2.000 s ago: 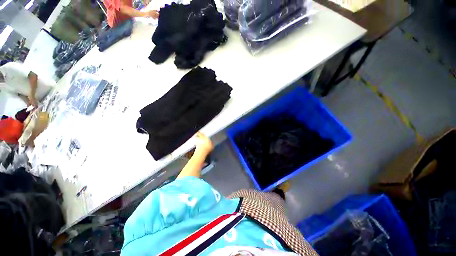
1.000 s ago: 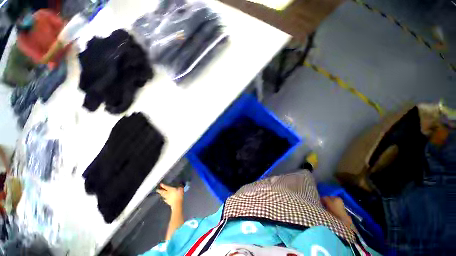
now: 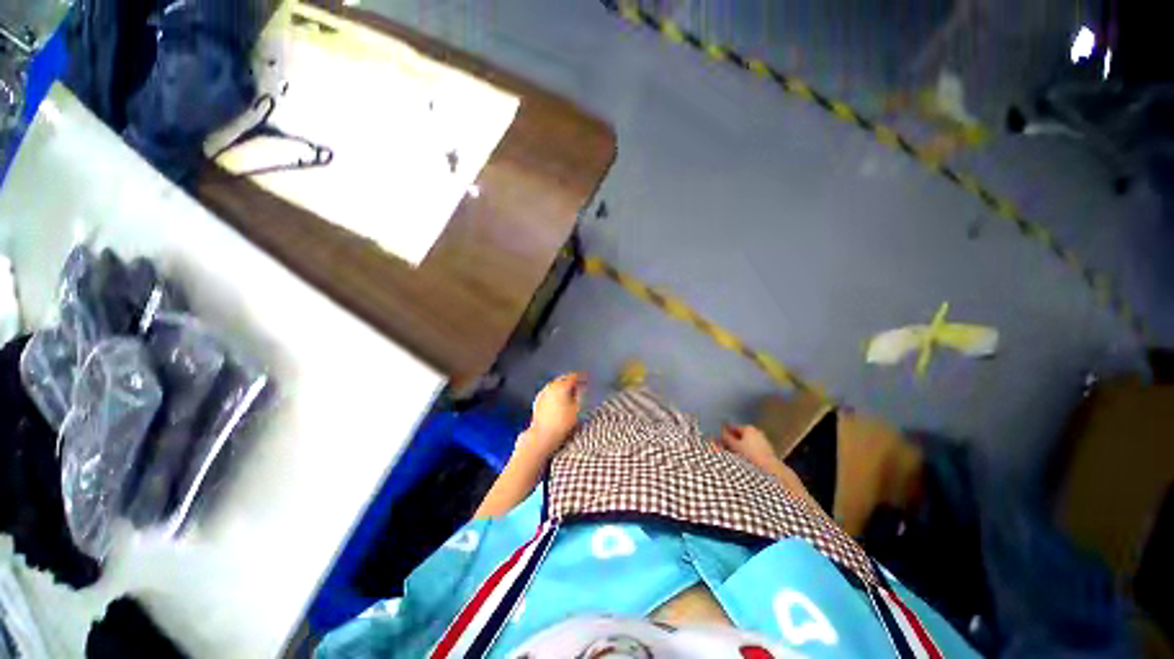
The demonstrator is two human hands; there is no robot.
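My left hand [image 3: 558, 404] is low over the floor beside the apron, with fingers loosely spread and nothing seen in it. My right hand [image 3: 747, 445] shows small at the apron's other side; its fingers are partly hidden and I cannot tell their state. Neither hand touches the garments. Bagged garments [image 3: 122, 425] in shiny clear plastic lie piled on the white table [image 3: 328, 386] at left. Matte black garments [image 3: 39, 483] are cut off at the left edge.
A blue crate [image 3: 474, 435] with black items stands below the table edge. A brown table [image 3: 554, 155] holds a white sheet [image 3: 386, 116] and a black hanger [image 3: 277, 152]. Dark denim garments [image 3: 193, 90] lie beside it. Cardboard boxes [image 3: 875, 470] stand at right. Yellow-black tape [image 3: 695, 318] crosses the floor.
The view has swung right, so the table and garments have shifted left and the brown table has come into view. My left hand has moved away from the white table's edge.
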